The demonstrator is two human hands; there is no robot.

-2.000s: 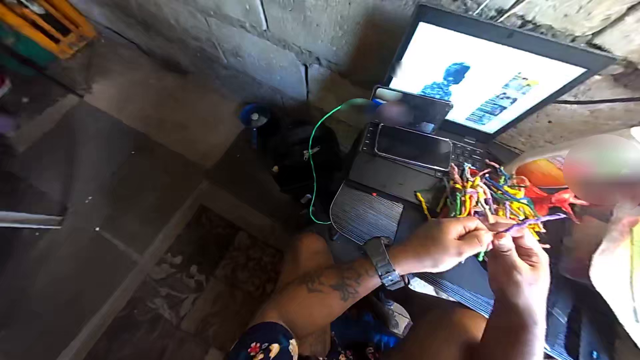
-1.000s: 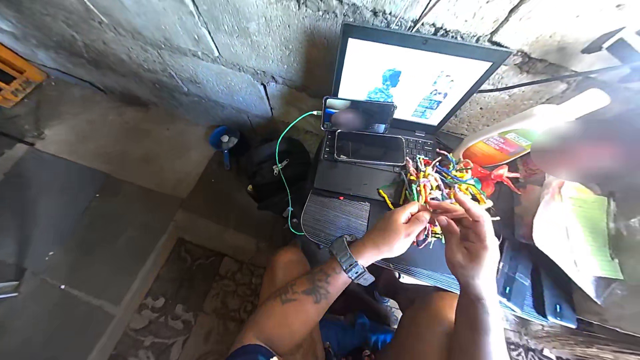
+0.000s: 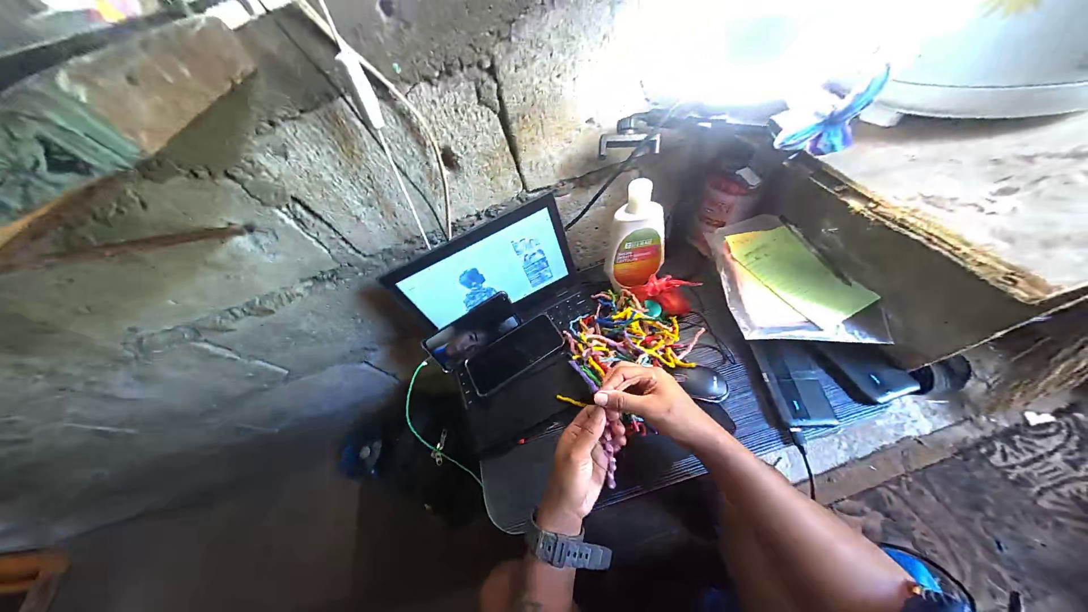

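My left hand [image 3: 578,467], with a grey watch at its wrist, pinches a thin purple-pink twisted strand [image 3: 610,469] whose lumpy length hangs beside the fingers. From the right, my right hand [image 3: 653,401] meets it, thumb and fingertips closed at the strand's upper end; the exact grip is partly hidden. Just beyond both hands lies a tangled pile of many-coloured twisted strands [image 3: 629,327], over the right side of the laptop [image 3: 501,263]. A single yellow strand [image 3: 573,399] sticks out left of the fingertips.
Two phones [image 3: 514,353] [image 3: 472,331] rest on the laptop, one with a green cable. To the right are a mouse [image 3: 705,384], a white bottle [image 3: 637,238], a red plastic bag [image 3: 667,297], papers in a sleeve [image 3: 799,276] and black devices [image 3: 795,387]. A block wall stands behind.
The view has turned and tilted strongly. Two seconds ago the purple strand stuck out to the right of my hands; now it hangs beside my left fingers. Both hands stay close together.
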